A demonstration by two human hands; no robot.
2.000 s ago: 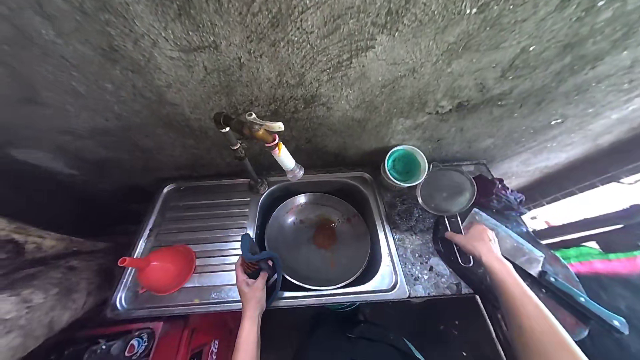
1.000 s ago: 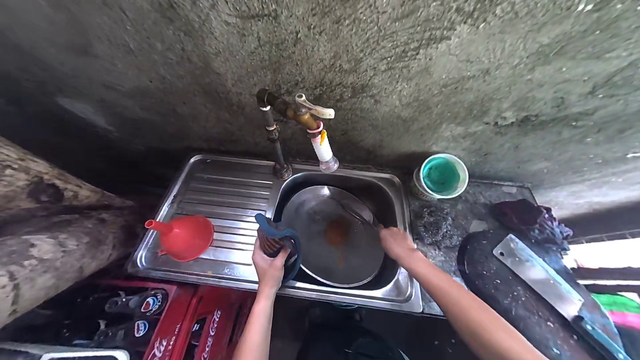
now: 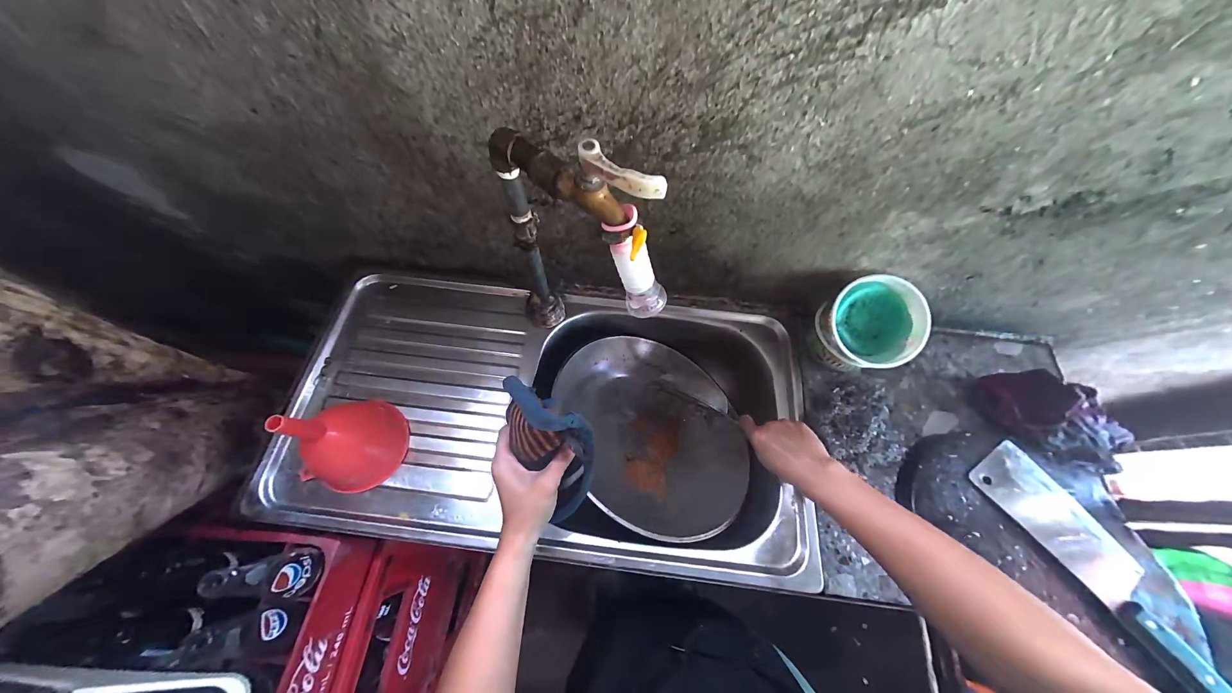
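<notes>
My left hand [image 3: 527, 481] grips a dark blue cloth [image 3: 549, 433] with a striped part, at the left rim of a wide round metal pan [image 3: 606, 385]. The pan sits in the steel sink basin and holds a little reddish-brown liquid [image 3: 652, 457]. My right hand [image 3: 789, 450] holds a thin handle at the pan's right side. A strainer [image 3: 693, 397] at its other end appears to lie inside the pan, blurred against the metal.
A tap [image 3: 626, 231] hangs above the basin. A red funnel [image 3: 358, 447] lies on the ribbed drainboard [image 3: 438, 358]. To the right are a tub with green contents [image 3: 874, 321], a dark crumpled cloth [image 3: 1035, 409] and a cleaver [image 3: 1059, 520]. Bottle crates [image 3: 332, 597] stand below left.
My right hand has moved left from the strainer's handle on the right counter to the pan's right side. The strainer is gone from the counter. My left hand still holds the cloth.
</notes>
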